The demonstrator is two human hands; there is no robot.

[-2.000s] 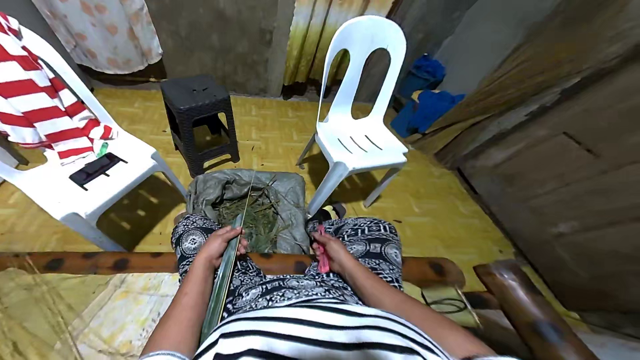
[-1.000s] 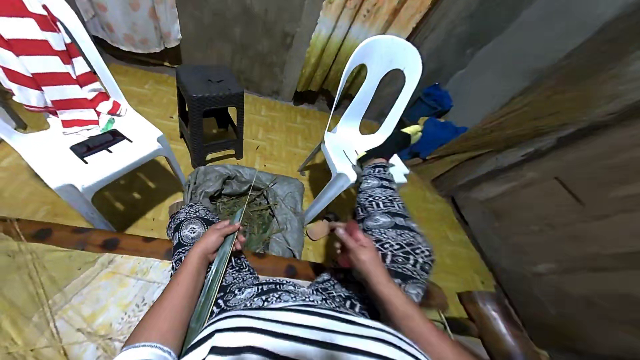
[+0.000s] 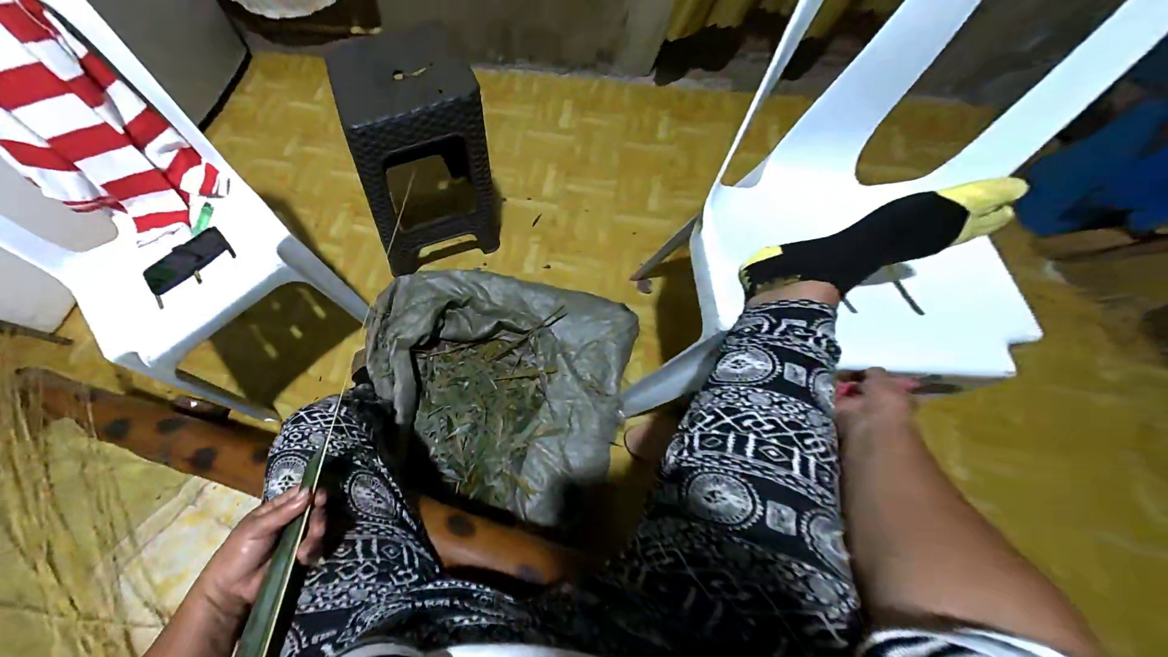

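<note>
My left hand [image 3: 274,538] is closed around a long green leaf strip [image 3: 274,584], whose thin tip reaches up past my knee. Beyond my knees a grey sack [image 3: 584,365] with its rim rolled down holds green leaf scraps [image 3: 484,411]. My right hand [image 3: 876,401] is beside my raised right leg, near the seat edge of a white plastic chair [image 3: 967,319]. A small part of a pink-red object [image 3: 849,389] shows at its fingers; the rest is hidden. My right foot, in a black and yellow sock [image 3: 885,237], rests on the chair.
A dark plastic stool [image 3: 411,91] stands behind the sack. On the left, another white chair [image 3: 246,255] bears a red-and-white striped cloth [image 3: 109,128] and a dark phone-like object [image 3: 189,262]. A brown wooden rail [image 3: 137,429] crosses below my knees. Dry strands [image 3: 55,511] lie at left.
My right foot has come up onto the right chair. My right hand, earlier in front of me with the pink-red object, is now outside that leg. The view has tilted and moved closer.
</note>
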